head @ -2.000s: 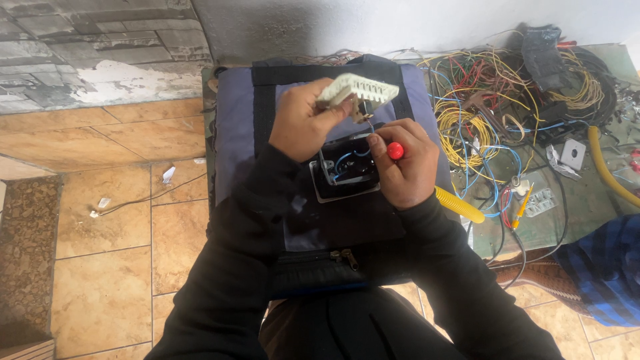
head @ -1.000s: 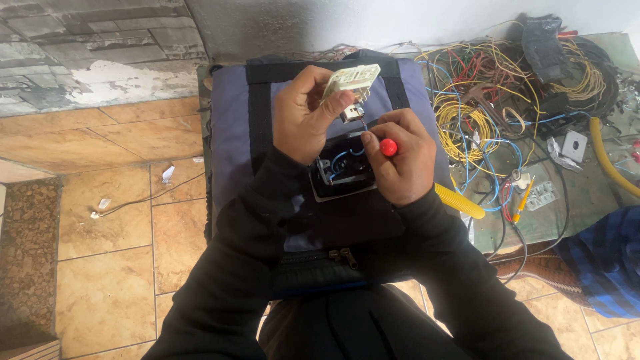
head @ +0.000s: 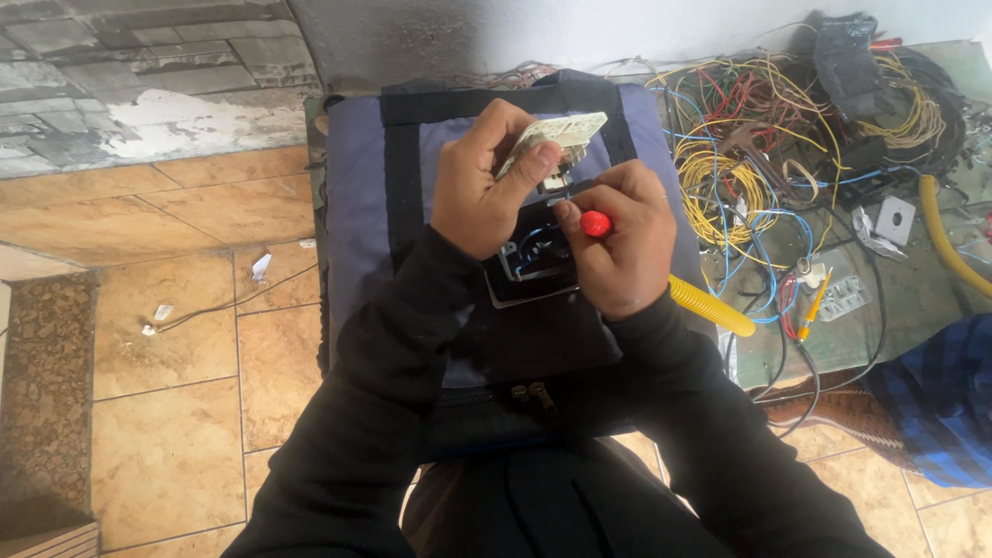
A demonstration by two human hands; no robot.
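My left hand [head: 492, 178] holds a white electrical socket or switch module [head: 559, 133] on its mounting plate, tilted, with its underside toward my right hand. My right hand [head: 624, 236] grips a thin tool, likely a screwdriver, by its red handle [head: 595, 224]; the tool's tip is hidden. The thumb and finger of that hand are close to a wire [head: 568, 190] at the module's underside. Just below both hands, a black electrical box [head: 535, 260] with blue wires inside rests on the grey and black bag [head: 496, 349]. A yellow corrugated conduit [head: 709, 304] emerges beside my right wrist.
On the green surface at right lie tangled wires [head: 725, 198], a white cover plate [head: 895, 221], a clear connector strip [head: 843, 298], a yellow tester-like tool [head: 815, 306] and another yellow conduit [head: 947, 240]. A person's blue checked garment [head: 949, 399] is at lower right. Walls stand behind the bag.
The white module has tilted in my left hand, its front face turning from view and back again. My right hand stays close below it with the red-handled tool.
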